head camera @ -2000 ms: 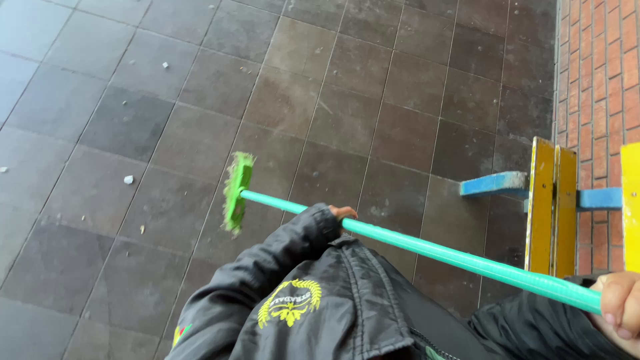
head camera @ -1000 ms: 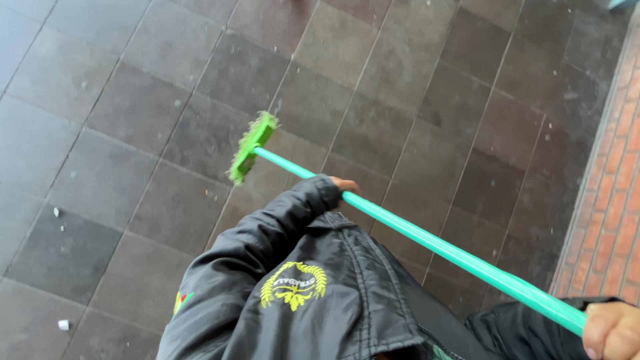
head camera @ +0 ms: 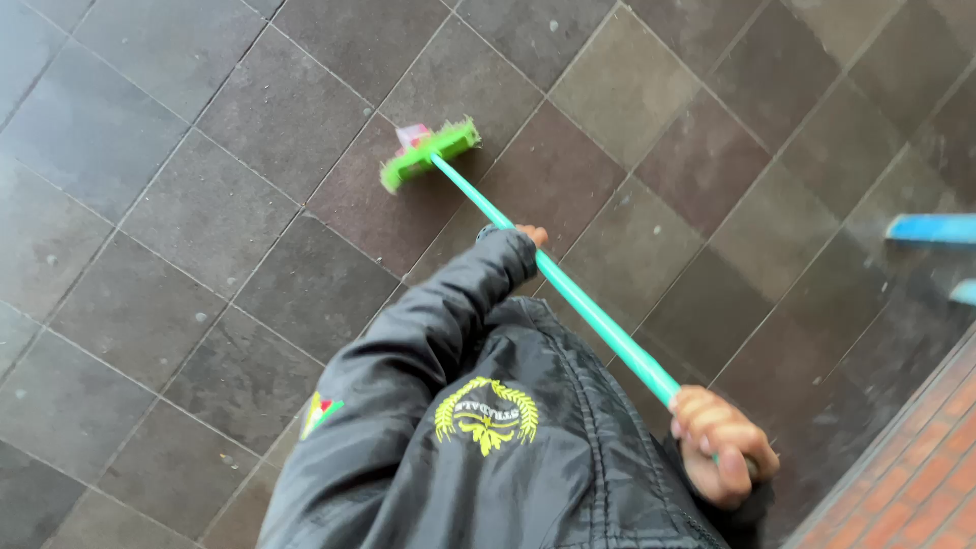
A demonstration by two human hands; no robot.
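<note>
A broom with a teal pole [head camera: 598, 316] and a green bristled head [head camera: 431, 152] reaches up and left across the view. My right hand [head camera: 720, 446] is closed around the pole near its end, at the lower right. Farther down the pole, close to the broom head, my left hand [head camera: 532, 235] grips it, with most of the hand hidden by the dark jacket sleeve [head camera: 427, 320]. A small pink and white piece of litter [head camera: 412, 136] lies against the far side of the broom head and is blurred.
Dark square floor tiles [head camera: 290, 267] with small specks spread all around. A red brick surface [head camera: 907, 488] fills the lower right corner. Blue bars [head camera: 934, 228] jut in from the right edge.
The broom head has moved away from my body, and the pink and white litter now shows at it. My right hand has come farther into view. The view has turned and shifted.
</note>
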